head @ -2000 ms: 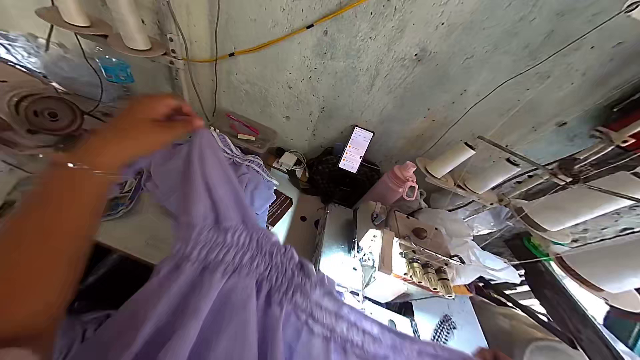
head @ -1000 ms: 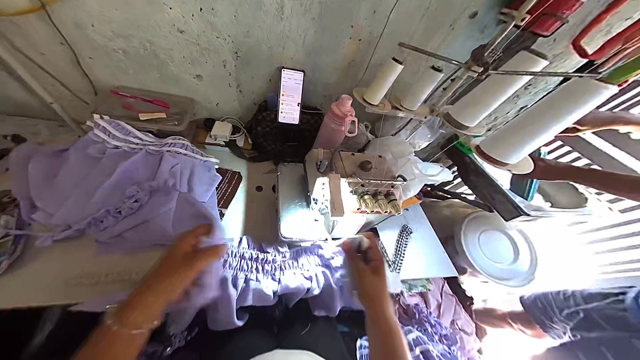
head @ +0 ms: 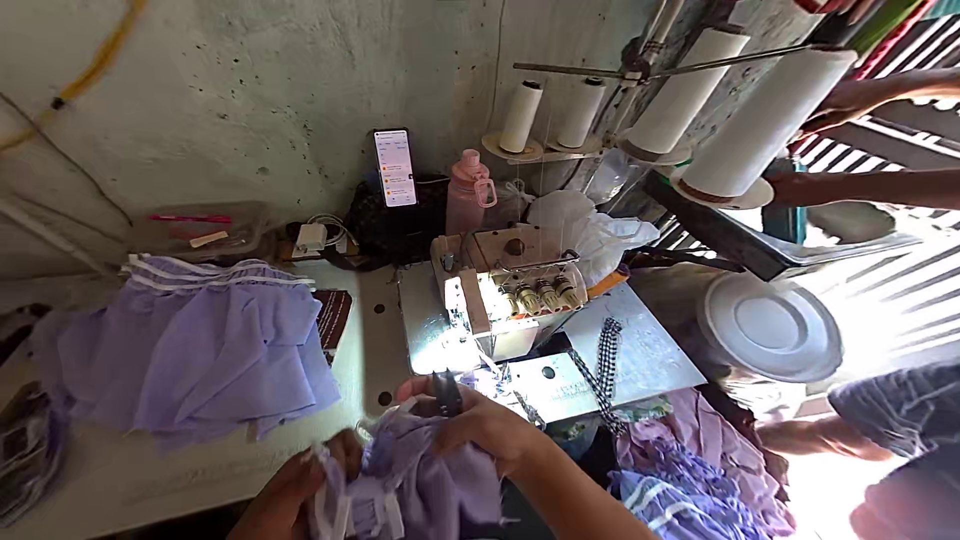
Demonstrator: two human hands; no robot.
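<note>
Near the bottom edge of the head view, my left hand (head: pixel 304 484) grips a bunched lavender cloth piece (head: pixel 427 472) with white bands. My right hand (head: pixel 472 424) holds the same cloth at its upper right and also has small dark thread snips (head: pixel 448 394) between its fingers, tips pointing up. Just beyond my hands stands an overlock sewing machine (head: pixel 510 292), its lamp lighting the needle area. Another lavender gathered garment (head: pixel 217 345) with white bands at its top lies on the table to the left.
Behind the machine are a pink bottle (head: pixel 466 199), a phone (head: pixel 395 169) and a white plastic bag (head: pixel 589 232). Large thread cones (head: pixel 765 124) stand at upper right. A checkered strip (head: pixel 607 360) lies right of the machine, above piled cloth (head: pixel 705 457). Another person's arms and legs show at right.
The lavender cloth, stretched between my hands one second ago, is now bunched close to me, with my hands nearer together. Dark snips now show in my right hand.
</note>
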